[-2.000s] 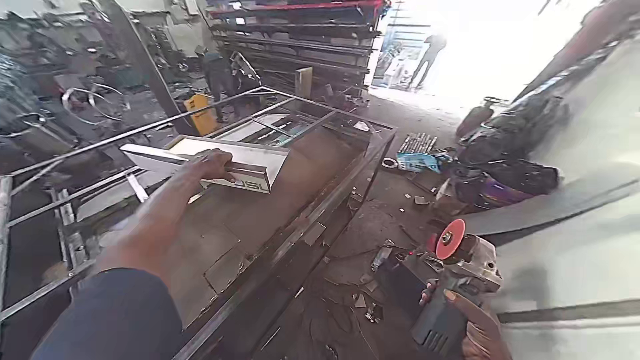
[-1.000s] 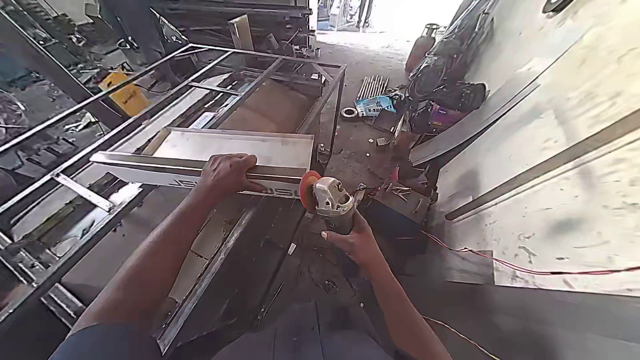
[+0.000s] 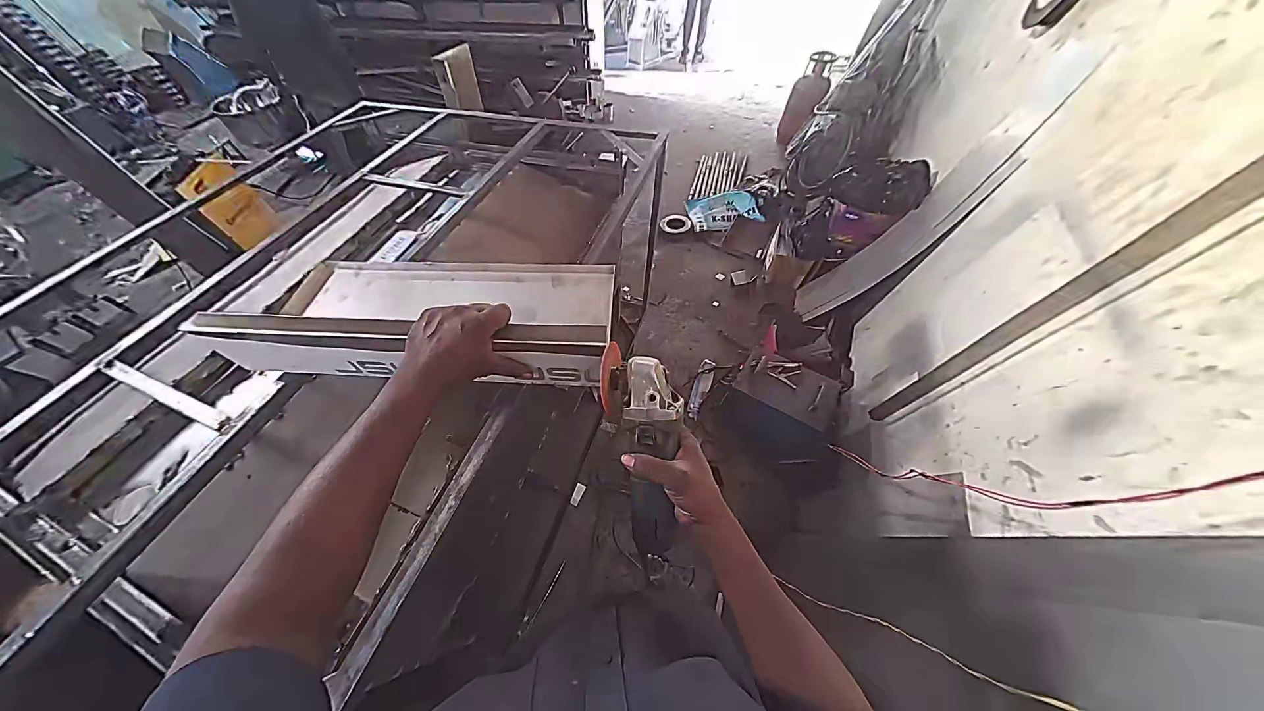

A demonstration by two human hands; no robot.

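My left hand [image 3: 456,346] grips the near edge of a shallow sheet-metal tray [image 3: 464,291], whose outer side bears printed lettering. The tray lies across a welded metal frame [image 3: 395,178]. My right hand [image 3: 681,479] is closed around the dark body of an angle grinder [image 3: 652,425]. The grinder's orange-red disc [image 3: 611,380] stands on edge at the tray's right near corner; whether it touches the metal cannot be told. Its metal gear head faces away from me.
A red cable [image 3: 987,494] runs in from the right, past pale sheets [image 3: 1106,296]. Beyond the frame are a gas cylinder [image 3: 805,99], a tape roll [image 3: 675,224], a bundle of rods [image 3: 719,175] and bags. A yellow object [image 3: 229,202] stands at the left. A person's legs [image 3: 695,30] show far off.
My right hand has brought the grinder from the lower right to the tray's right end. The tray has been turned to lie crosswise, with my left hand still on it. The view has shifted.
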